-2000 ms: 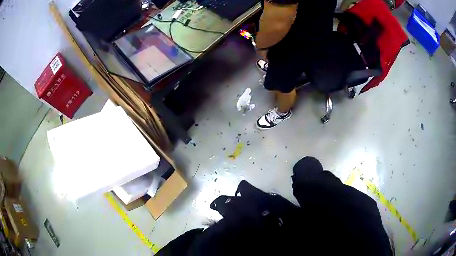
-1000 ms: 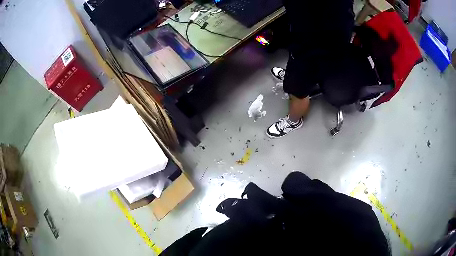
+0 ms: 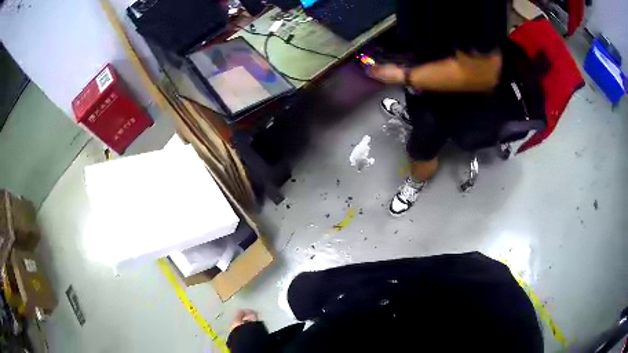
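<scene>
My left hand (image 3: pixel 244 318) is small and blurred at the bottom, beside my dark sleeve; its fingers cannot be made out. My right hand is not visible; dark clothing fills the bottom middle. A white foam block (image 3: pixel 158 203) lies on an open brown carton (image 3: pixel 244 270) in front of my left side. A flat black-edged display panel (image 3: pixel 241 79) leans at the end of the cluttered desk (image 3: pixel 313 52). Neither is touched by my visible hand.
A person (image 3: pixel 454 76) in black stands at the desk, one hand near a small bright-coloured object. A red chair (image 3: pixel 551 62) and blue bin (image 3: pixel 606 69) are right. A red box (image 3: pixel 112 110) stands left by the wall. Cartons (image 3: pixel 31 279) line the left edge.
The desk, foam block and person have shifted slightly right and down in view. The person's forearm and hand now show by the desk edge. My left hand has come into view.
</scene>
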